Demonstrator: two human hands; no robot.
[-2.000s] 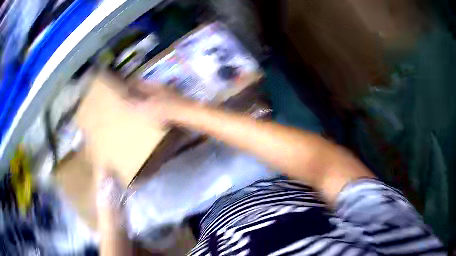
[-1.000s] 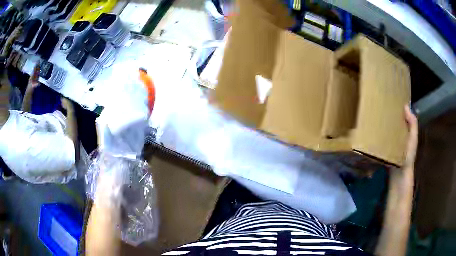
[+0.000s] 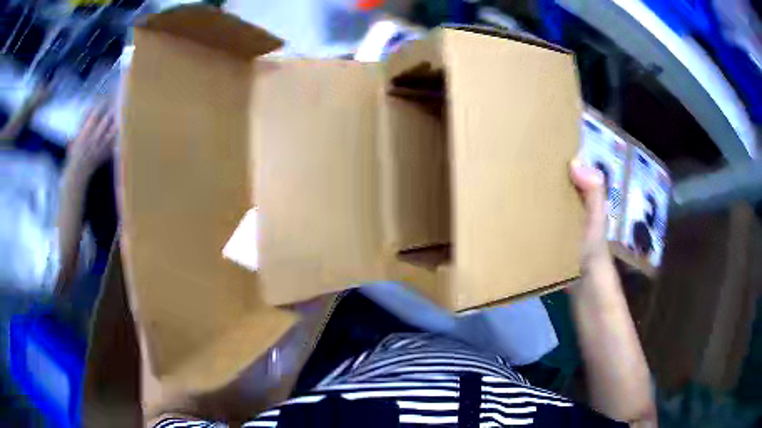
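Note:
An open brown cardboard box [image 3: 514, 167] is held up in front of me. Its wide lid [image 3: 188, 192] is folded out to the left, and the box body has a dark hollow at its middle. My right hand [image 3: 591, 188] grips the box body's right edge, fingers mostly behind it. My left hand is not visible; a bit of my left forearm shows below the lid at lower left. A small white piece [image 3: 243, 241] shows at the lid's fold.
Printed boxes with dark device pictures [image 3: 643, 209] stand behind my right hand. A blurred person's hand [image 3: 92, 138] is at left. A blue bin [image 3: 46, 368] is at lower left. White sheet material [image 3: 522, 330] hangs below the box. A curved pale edge [image 3: 668, 58] crosses upper right.
The open box has moved left and closer, now covering the middle of the view. My left hand, earlier by the clear film and white bag with an orange part, is now hidden.

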